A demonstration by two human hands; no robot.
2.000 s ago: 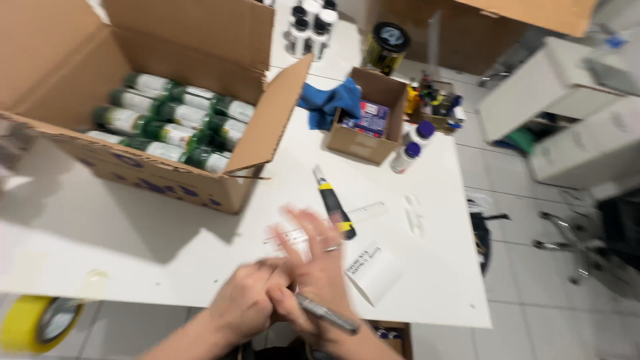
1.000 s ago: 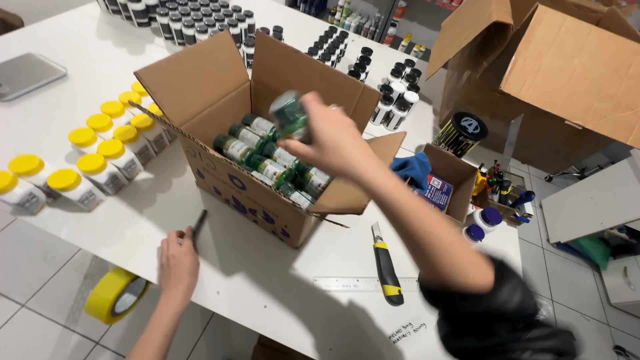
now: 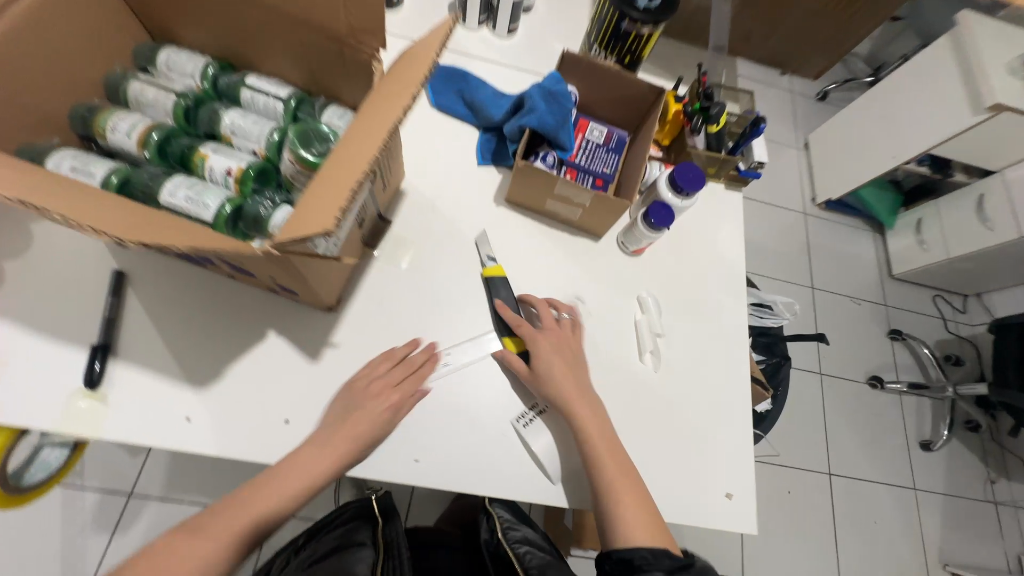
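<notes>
My left hand [image 3: 380, 400] lies flat, palm down, over the left end of a clear ruler [image 3: 466, 358]. My right hand [image 3: 552, 344] is at the ruler's other end, its thumb and index finger touching the black and yellow handle of a utility knife [image 3: 498, 292]. The knife's blade is out and points away from me; whether the hand grips it is unclear. Just below the right hand, a curled white label [image 3: 540, 448] bears handwriting. A black marker [image 3: 106, 328] lies at the left. Green labelled jars [image 3: 192, 196] fill an open cardboard box [image 3: 264, 276].
A small carton [image 3: 568, 204] of purple and red packs stands behind, a blue cloth [image 3: 512, 112] over its side. Purple-capped bottles [image 3: 642, 230] and a pen holder [image 3: 716, 144] are beside it. Peeled white strips [image 3: 649, 330] lie right. Yellow tape [image 3: 36, 464] hangs at the front edge.
My right hand has let go of a green jar and moved from the box to the knife and ruler. My left hand has left the marker on the table and moved right to the ruler.
</notes>
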